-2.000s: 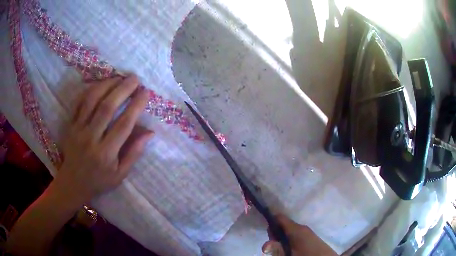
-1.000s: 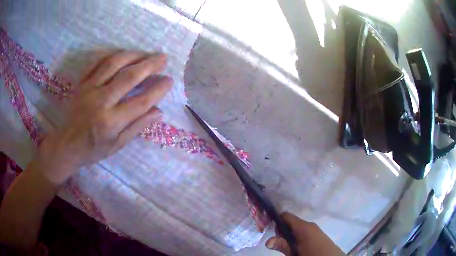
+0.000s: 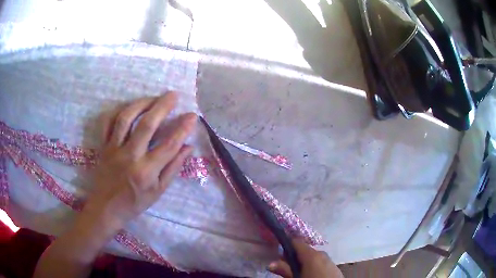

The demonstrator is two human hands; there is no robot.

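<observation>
The garment piece (image 3: 49,87) lies whitish side up on the table, with frayed pink seam allowances (image 3: 49,149) across it. My left hand (image 3: 138,149) lies on it, fingers spread, near its right edge. My right hand (image 3: 307,263) holds the fabric shears (image 3: 247,193) at the bottom, handles mostly hidden. The long dark blades lie along the fabric edge, tips just right of my left fingertips. A thin pink-white fabric strip (image 3: 261,155) sticks out to the right of the blades. A pink tweed edge (image 3: 291,217) shows beside the blades lower down.
A steam iron (image 3: 405,59) stands on a dark iron rest (image 3: 367,65) at the upper right, with a cord running off right. The pale table cloth (image 3: 353,179) has dark specks. Strong sunlight falls across the top. Red and purple cloth (image 3: 27,252) shows at the lower left.
The fabric has turned in view, and the iron appears higher. The thin strip now sticks out farther from the edge. My left hand has shifted on the fabric; my right still holds the shears.
</observation>
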